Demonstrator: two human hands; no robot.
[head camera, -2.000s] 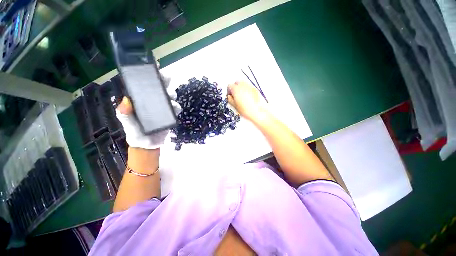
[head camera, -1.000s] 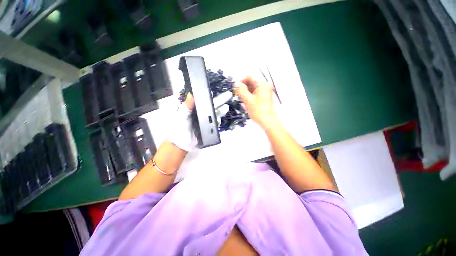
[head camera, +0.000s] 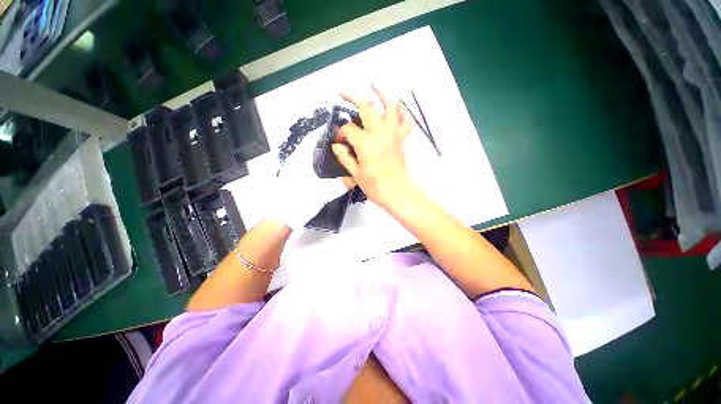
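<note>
A black plastic housing (head camera: 326, 155) is held over the white sheet (head camera: 462, 158). My left hand (head camera: 294, 185), in a white glove, holds it from the left and below; the glove blends into the sheet. My bare right hand (head camera: 378, 150) is over the housing's upper end, with thumb and a finger at its opening and other fingers spread. Whether it pinches a small part cannot be told. The heap of small black parts (head camera: 304, 129) is partly hidden behind my hands and the housing. Dark tweezers (head camera: 424, 125) lie right of my right hand.
Black housings (head camera: 188, 142) stand in two groups at left. A clear tray (head camera: 126, 264) at far left holds more. Some sit on the green shelf beyond the pale edge strip (head camera: 316, 49). Grey translucent layers (head camera: 672, 126) hang at right. A white sheet (head camera: 589, 268) lies below the bench at right.
The held housing has turned from its smooth back to its open side and tilted. My right hand has moved from beside the heap onto the housing.
</note>
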